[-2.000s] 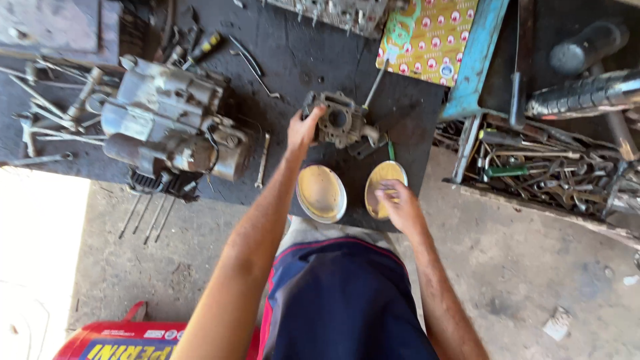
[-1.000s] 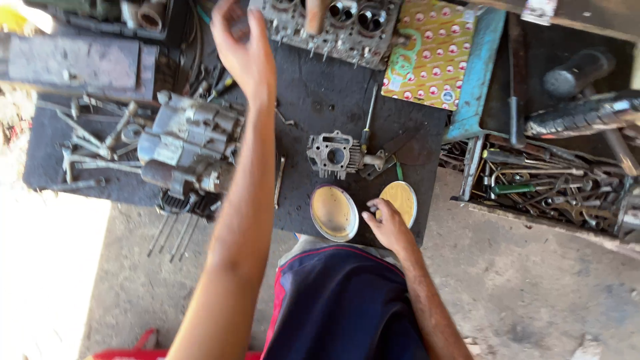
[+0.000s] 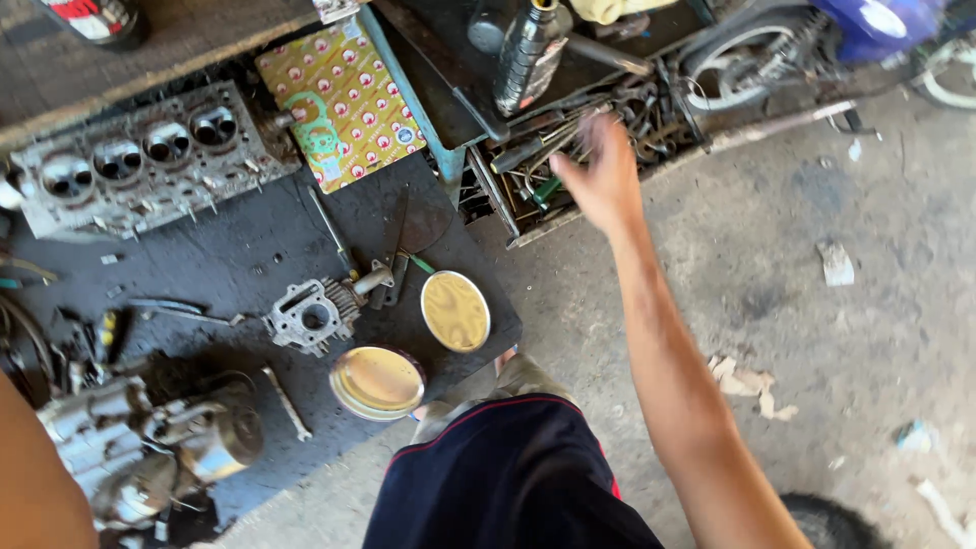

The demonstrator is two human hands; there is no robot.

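Observation:
My right hand (image 3: 602,171), slightly blurred, is over the drawer of hand tools (image 3: 526,226) with its fingers apart and no object visible in it. Only part of my left arm shows at the lower left edge; the left hand is out of view. On the dark bench top lie a small finned engine cylinder head (image 3: 324,313), a round tin (image 3: 358,400) of tan paste and its paste-smeared lid (image 3: 455,311). A screwdriver (image 3: 332,229) lies behind the cylinder head, and a wrench (image 3: 287,404) lies between the tin and a small engine (image 3: 152,442).
A four-chamber cylinder head (image 3: 152,160) sits at the back left beside a yellow gasket package (image 3: 347,99). A black bottle (image 3: 528,61) stands above the tool drawer. A motorcycle wheel (image 3: 736,65) is at the upper right, and scraps (image 3: 836,263) lie on the concrete floor.
My right hand has moved from the lid to over the tool drawer. My left hand, on the small cylinder head two seconds ago, has left the view. The view has swung right.

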